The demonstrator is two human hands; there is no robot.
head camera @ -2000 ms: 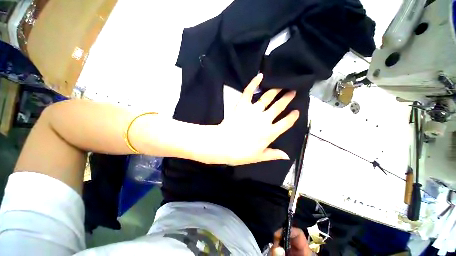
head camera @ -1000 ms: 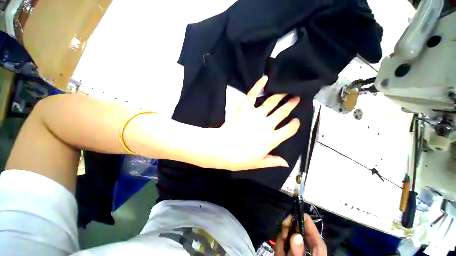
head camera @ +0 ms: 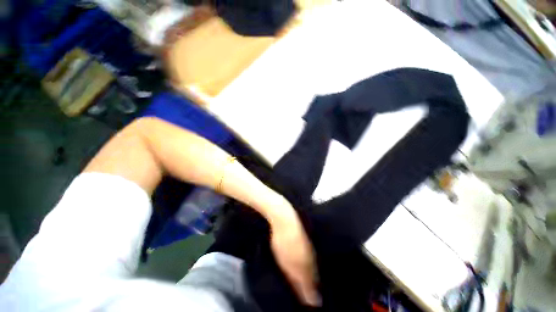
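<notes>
The dark cloth (head camera: 396, 161) lies across the white table in a long loop and hangs over the front edge into my lap. My left hand (head camera: 295, 256) is low over the dark cloth at the lap, fingers pointing down. It is blurred, and I cannot tell whether it grips the cloth. My right hand is not in view. A dark looped shape, perhaps the shears' handles (head camera: 477, 287), lies at the table's right front; its blades cannot be made out.
The off-white sewing machine (head camera: 518, 140) stands at the right, blurred, with a small tan block (head camera: 445, 181) beside the cloth. A brown board (head camera: 213, 58) is at the upper left, with a black bundle (head camera: 256, 15) on it. Blue crates (head camera: 195, 122) are below the table's left edge.
The view has swung left. My left hand has moved from the cloth on the table down to the lap. The bunched cloth now lies in an open loop. My right hand and the raised shears have left their place.
</notes>
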